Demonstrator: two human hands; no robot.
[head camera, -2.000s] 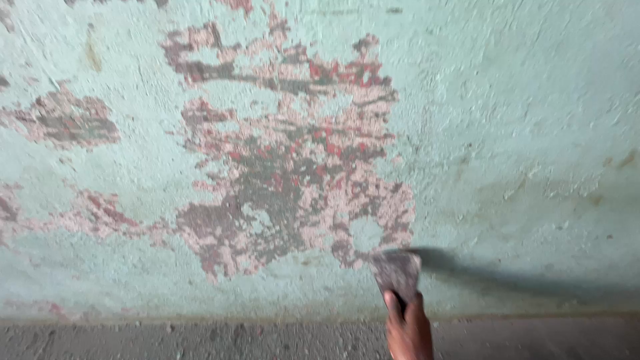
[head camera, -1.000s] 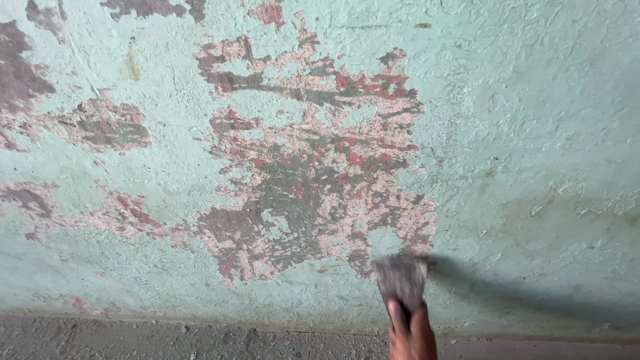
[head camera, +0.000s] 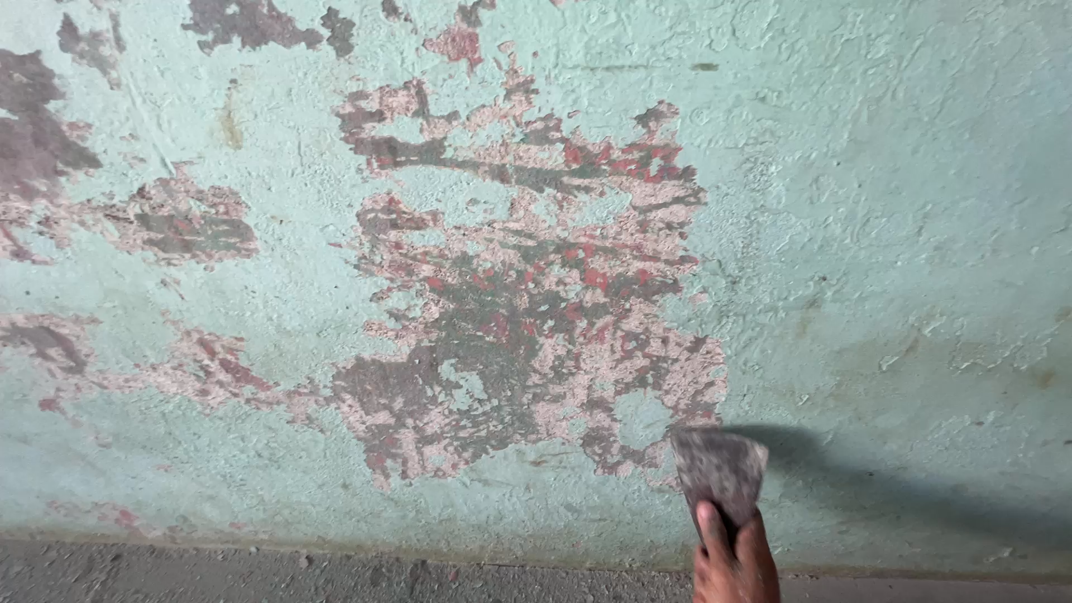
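Note:
My right hand (head camera: 733, 561) grips a paint scraper (head camera: 722, 469) with a broad, worn blade, its index finger or thumb laid along the tool. The blade's upper edge is at the lower right edge of a large scraped patch (head camera: 502, 327) on a pale green painted wall (head camera: 879, 251). Pink, grey and red layers show in this patch. Just above and left of the blade, a rounded island of green paint (head camera: 643, 417) remains within the patch. The scraper's handle is mostly hidden in the hand. My left hand is out of view.
Smaller bare patches (head camera: 197, 224) mark the wall's left side. Blistered, flaking paint (head camera: 980, 360) shows on the right. Along the wall's foot runs a grey floor (head camera: 251, 578) strewn with paint chips and dust. A dark shadow stretches right from the scraper.
Since one second ago, my right hand and the scraper have moved right along the patch's lower edge. The view has shifted somewhat since two seconds ago.

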